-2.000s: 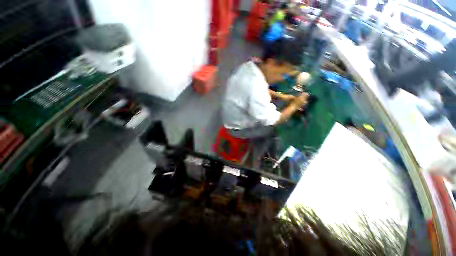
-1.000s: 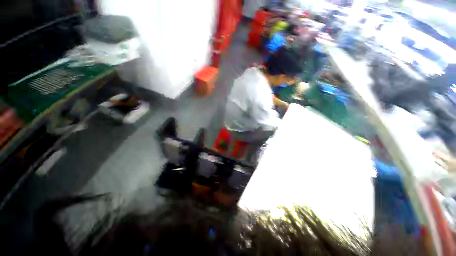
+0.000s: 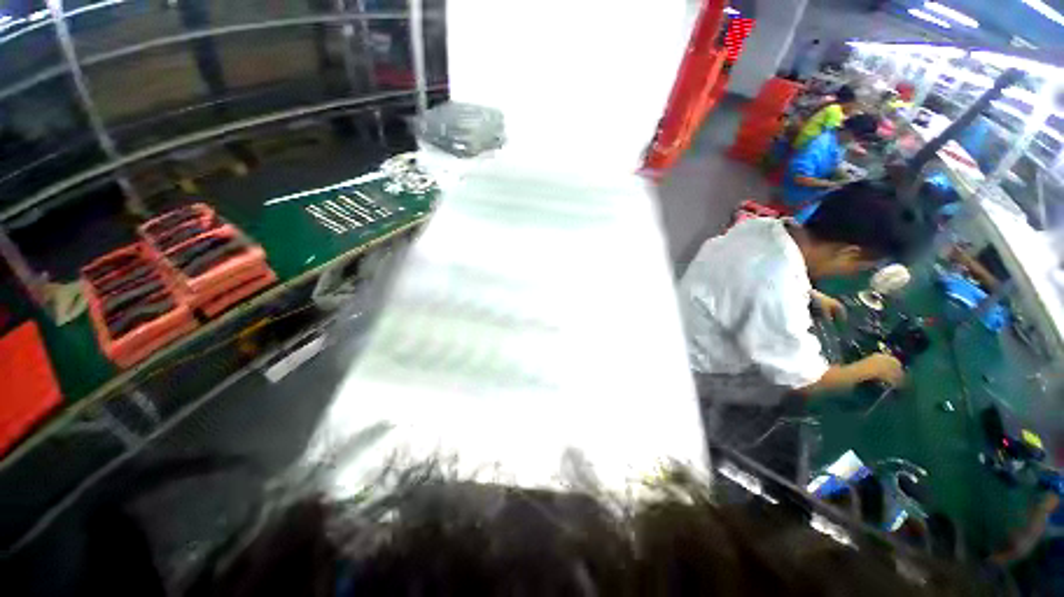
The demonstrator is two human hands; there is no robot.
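A large bright white tray or plate (image 3: 525, 338) fills the middle of the view. Its surface is overexposed, with faint pale rows across it. Dark hair at the bottom edge of the view covers its near end. Neither of my hands shows, and whatever holds the plate is hidden.
Salmon-orange trays (image 3: 138, 306) with dark ribbed parts stand on a green bench (image 3: 350, 247) at the left. A person in a white top (image 3: 753, 306) works at a green bench (image 3: 939, 437) on the right. Stacked red-orange bins (image 3: 764, 117) stand farther back.
The view has swung left. The white plate now lies across the middle instead of the lower right. The black machine has mostly left the view, and the orange trays have come in.
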